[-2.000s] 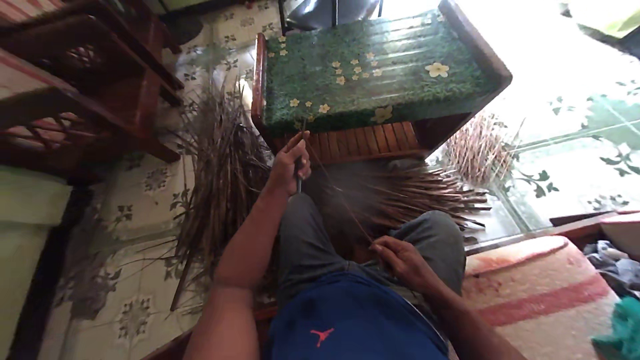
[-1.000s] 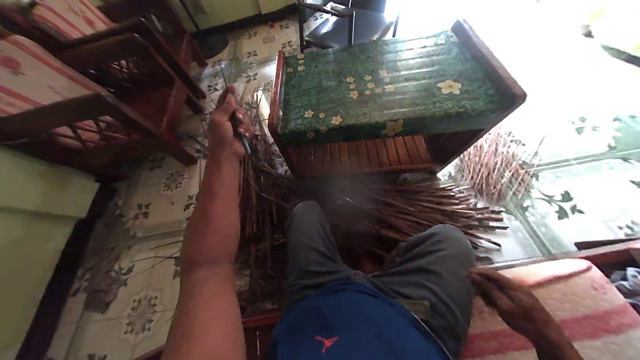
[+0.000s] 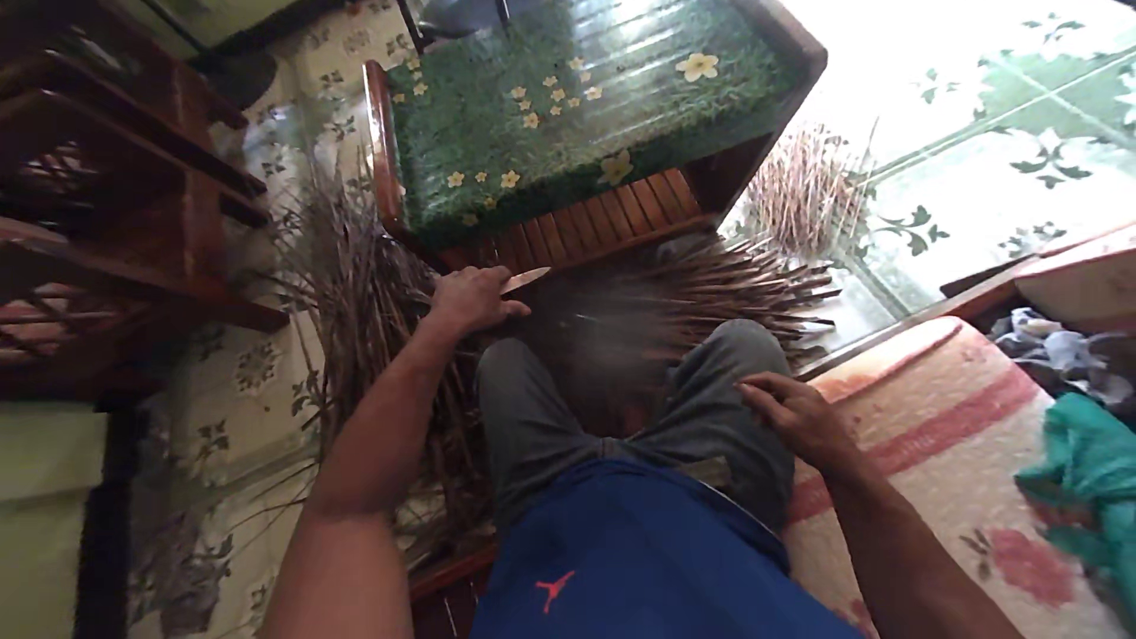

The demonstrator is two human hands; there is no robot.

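My left hand [image 3: 475,299] is closed around a knife, whose pale blade [image 3: 525,280] points right, just below the front edge of the low table. It is over the upper part of a pile of long brown sticks or leaf ribs [image 3: 364,293] on the floor. My right hand [image 3: 785,410] hovers by my right knee with its fingers loosely bent; nothing can be made out in it. Another bundle of brown sticks [image 3: 745,288] lies fanned out between my knees and the table. The knife's handle is hidden by my fingers.
A low wooden table [image 3: 568,115] with a green flowered cover stands ahead. Thinner sticks [image 3: 808,191] lie on the tiled floor beyond its right side. Wooden chairs [image 3: 191,177] stand at the left. A cushion [image 3: 932,426] and green cloth [image 3: 1087,479] are at my right.
My left hand has come down and right from its raised place at the left. My right hand has moved from the cushion beside my thigh to near my knee. A thin strand between my hands earlier no longer shows.
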